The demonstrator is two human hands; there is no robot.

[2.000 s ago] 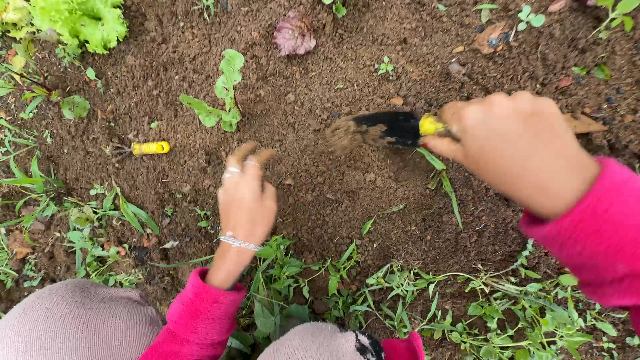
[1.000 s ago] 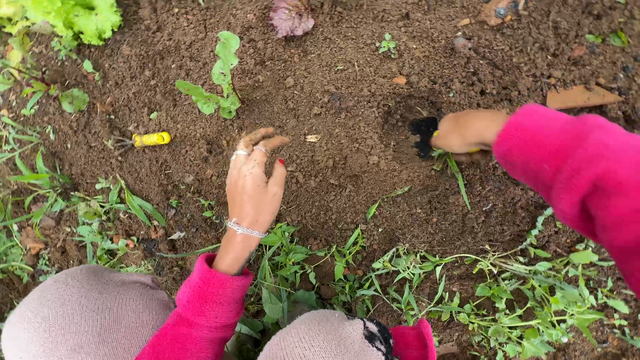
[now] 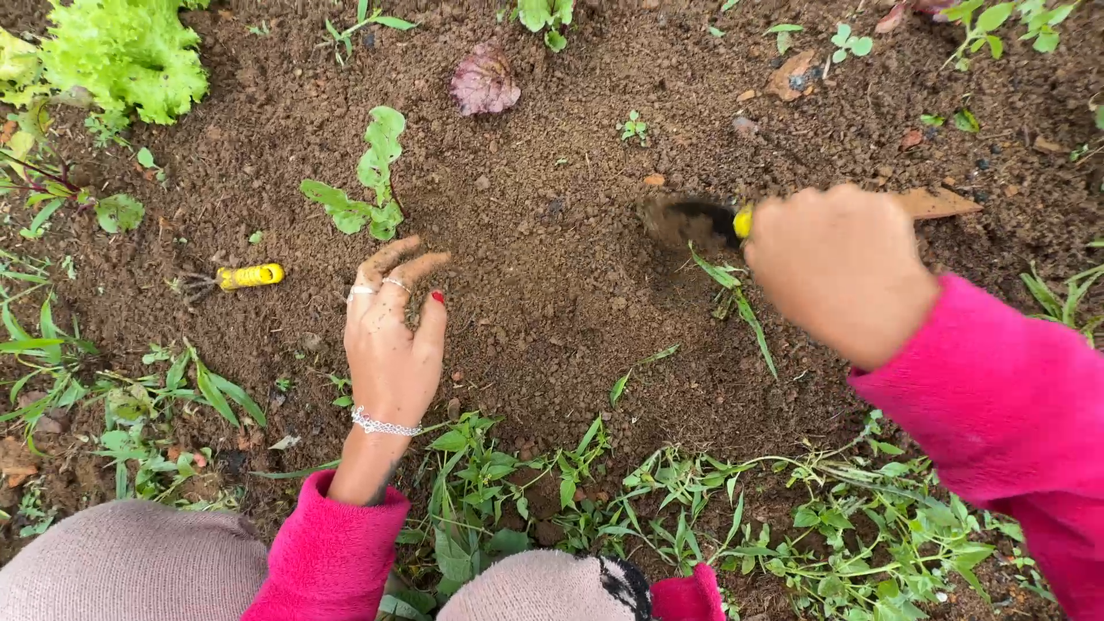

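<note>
My right hand (image 3: 841,267) is closed around the yellow handle of a small garden trowel (image 3: 703,222), whose dark blade points left and is blurred, with brown soil on it. A shallow hollow in the soil lies just below the blade. My left hand (image 3: 392,341) holds nothing; its fingers are apart and soil-smeared, over the soil just below a lobed green seedling (image 3: 379,164). A small hand cultivator with a yellow handle (image 3: 250,276) lies on the soil left of that hand, its tines pointing left.
Frilly green lettuce (image 3: 125,56) grows at the top left, and a reddish-purple leaf (image 3: 485,79) lies at the top middle. A brown flat shard (image 3: 936,203) is beside my right hand. Weeds (image 3: 828,496) run along the near edge, by my knees (image 3: 138,561).
One second ago the trowel blade was down in the soil close to my right hand; now more of the blade shows, with soil on it. My left hand stays near the seedling.
</note>
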